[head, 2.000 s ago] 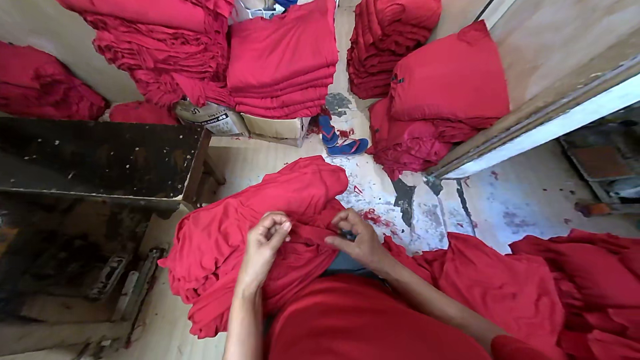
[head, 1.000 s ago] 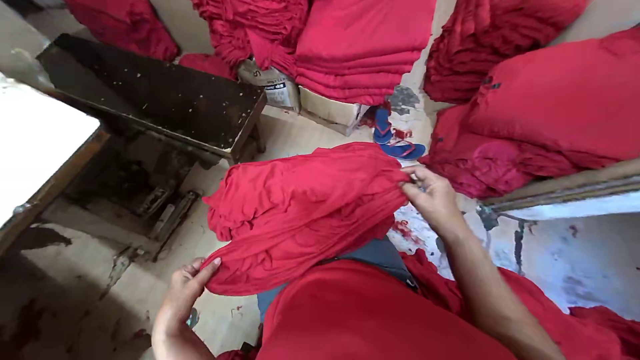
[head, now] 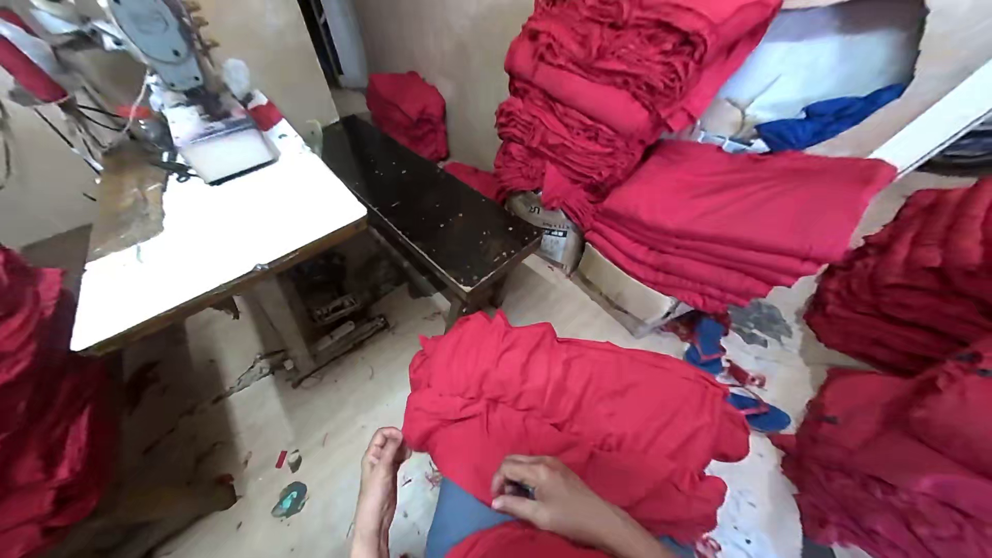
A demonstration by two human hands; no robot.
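A bundle of red fabric (head: 573,395) lies across my lap. My left hand (head: 384,457) is at its left edge, fingertips close together against the cloth; whether they pinch it is hard to tell. Over the near part of the bundle is my right hand (head: 535,488), its fingers curled and a small dark thing between thumb and fingers, too small to name. At the upper left a sewing machine (head: 167,62) stands on a white-topped table (head: 232,240).
Behind the bundle stands a dark wooden bench (head: 434,217). Stacks of folded red cloth (head: 721,209) rest on a cardboard box (head: 620,287). Blue flip-flops (head: 759,415) lie on the floor, right. More red cloth (head: 46,403) hangs at far left.
The view has swung left, bringing in the sewing machine. My right hand has left the bundle's far right side, where it held the cloth one second ago, and is now nearer my left hand.
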